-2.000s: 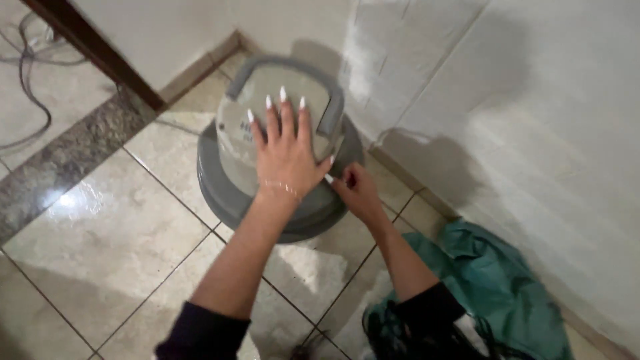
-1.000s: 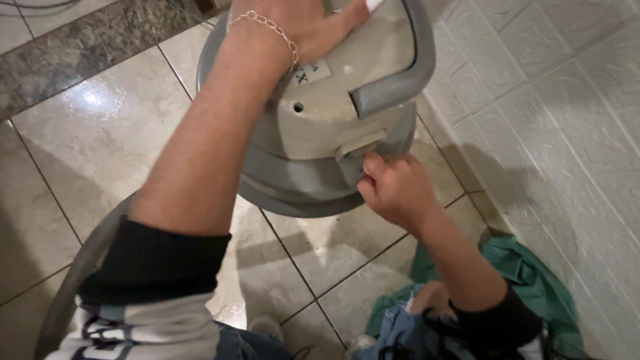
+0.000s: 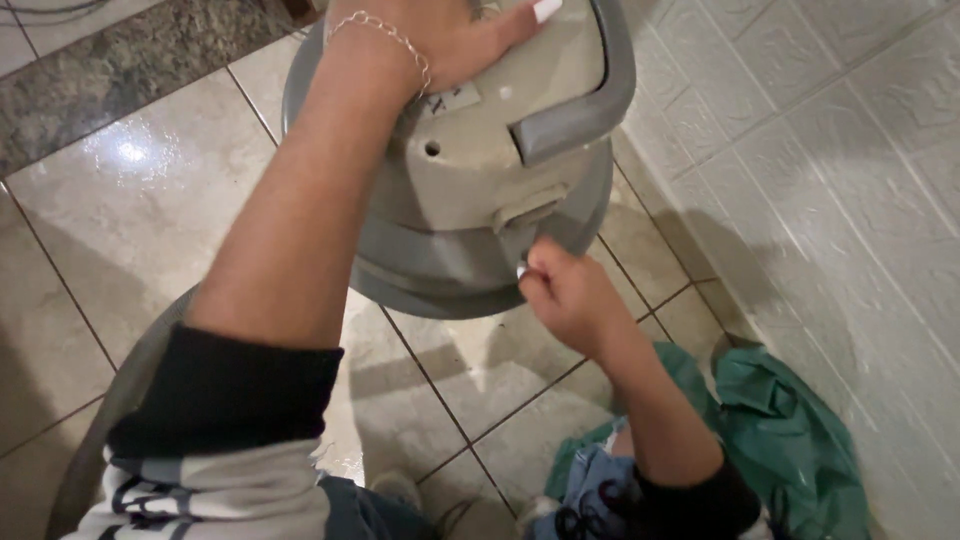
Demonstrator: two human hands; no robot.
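Observation:
A canister vacuum cleaner [image 3: 465, 195] with a beige motor head and grey rim stands on the tiled floor. My left hand [image 3: 442, 45] presses on top of its head, thumb spread toward the curved grey carrying handle [image 3: 577, 127]; its other fingers are cut off by the top edge. My right hand [image 3: 566, 296] is closed at the grey rim just below a beige latch or tab [image 3: 531, 210]. Its fingertips are pinched at the rim, and what lies between them is hidden. A chain bracelet [image 3: 382, 30] is round my left wrist.
A crumpled green plastic bag [image 3: 795, 427] lies at the lower right by the white textured wall [image 3: 840, 172]. A granite threshold [image 3: 112, 71] crosses the upper left, with cables [image 3: 56, 9] beyond. A ribbed dark hose [image 3: 124, 390] curves under my left sleeve. My shoes are at the bottom.
The view has moved much closer to the vacuum cleaner since two seconds ago. My left hand remains on its top and my right hand remains at its rim.

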